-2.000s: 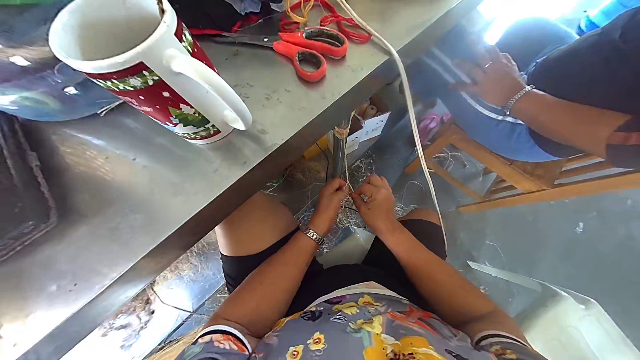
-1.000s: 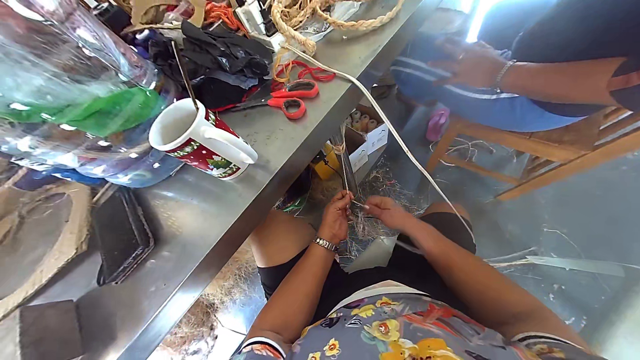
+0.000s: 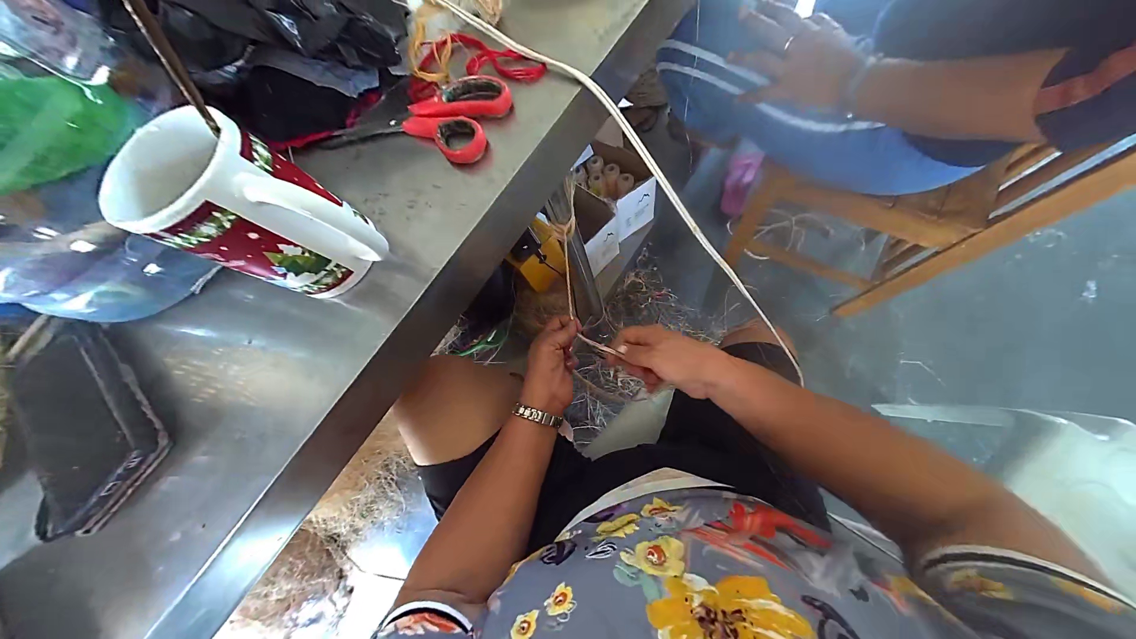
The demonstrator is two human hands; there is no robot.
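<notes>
Tan cord strands point(image 3: 570, 275) run down from a metal table leg point(image 3: 581, 271), where they are tied, to my hands above my lap. My left hand point(image 3: 554, 359) pinches the strands at their lower end. To its right, my right hand point(image 3: 661, 357) grips a strand that stretches between both hands. A long pale cord point(image 3: 652, 164) crosses the table edge and hangs down past my right forearm. Red-handled scissors point(image 3: 457, 120) lie on the metal table point(image 3: 426, 209), beside red yarn point(image 3: 488, 58).
A Christmas mug point(image 3: 257, 209) with a stick in it, black plastic point(image 3: 302, 44) and a dark block point(image 3: 84, 426) are on the table. Below stands an open box point(image 3: 621, 213). A person point(image 3: 816, 71) sits at the right on a wooden chair point(image 3: 887, 213).
My right hand has moved apart from my left since the earliest frame, with a strand stretched between them. The view has shifted.
</notes>
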